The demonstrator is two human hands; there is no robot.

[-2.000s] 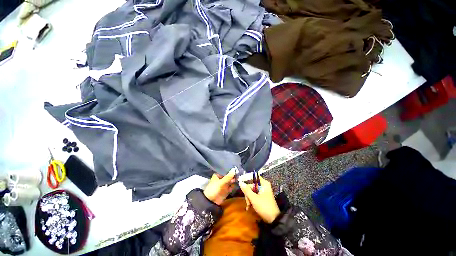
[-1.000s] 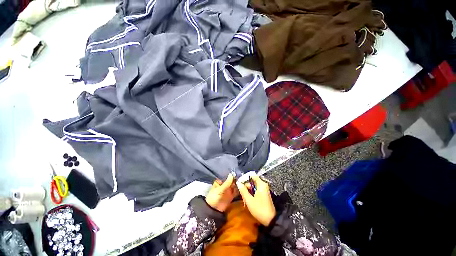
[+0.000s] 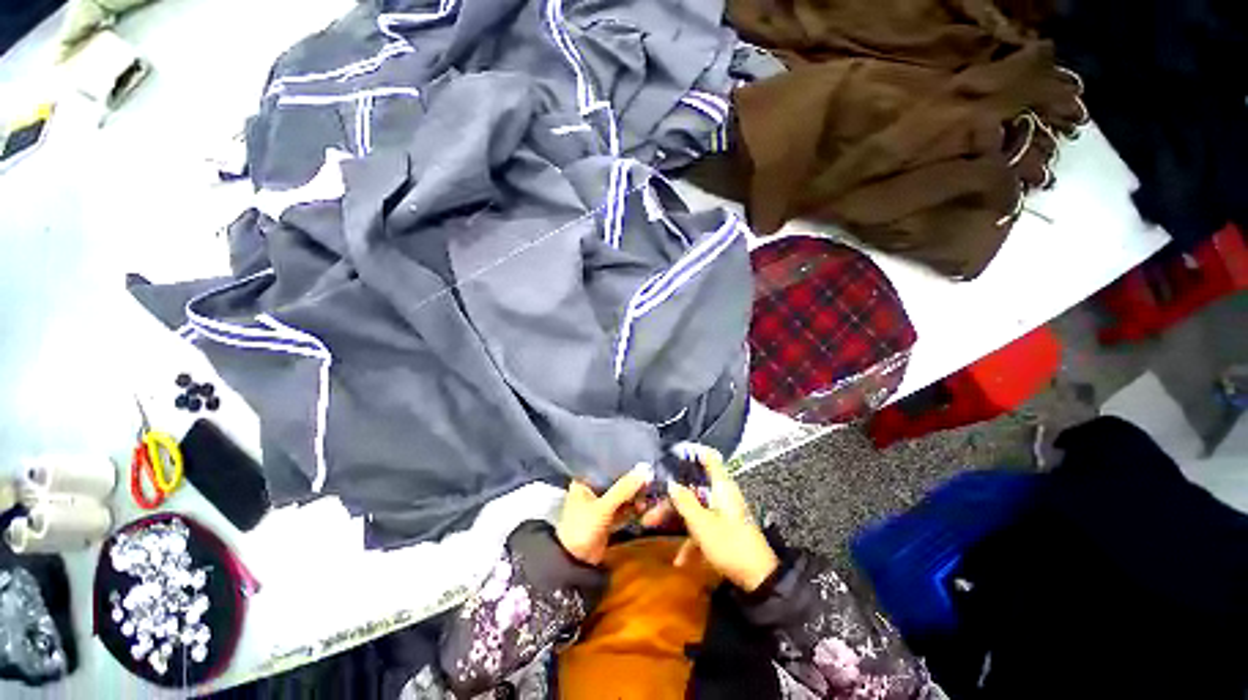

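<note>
A grey garment (image 3: 479, 315) with paired white stripes lies heaped on the table, its lower edge reaching the table's front edge. My left hand (image 3: 600, 520) pinches the garment's edge between thumb and fingers. My right hand (image 3: 723, 527) is close beside it, fingers bent around a small dark item (image 3: 683, 470) at the cloth edge; what it is cannot be told. No needle can be made out. A fine pale thread lies across the garment.
At left: a dark round tray (image 3: 162, 599) of pale discs, thread spools (image 3: 66, 501), scissors (image 3: 156, 465), black phone (image 3: 226, 472), dark buttons (image 3: 197, 394). At right: plaid cushion (image 3: 829, 328), brown garments (image 3: 890, 151), blue bin (image 3: 938, 544), red stools (image 3: 972, 387).
My right hand's fingers have closed in toward the cloth edge, where more of a dark item now shows. My left hand keeps its pinch. The view has shifted slightly.
</note>
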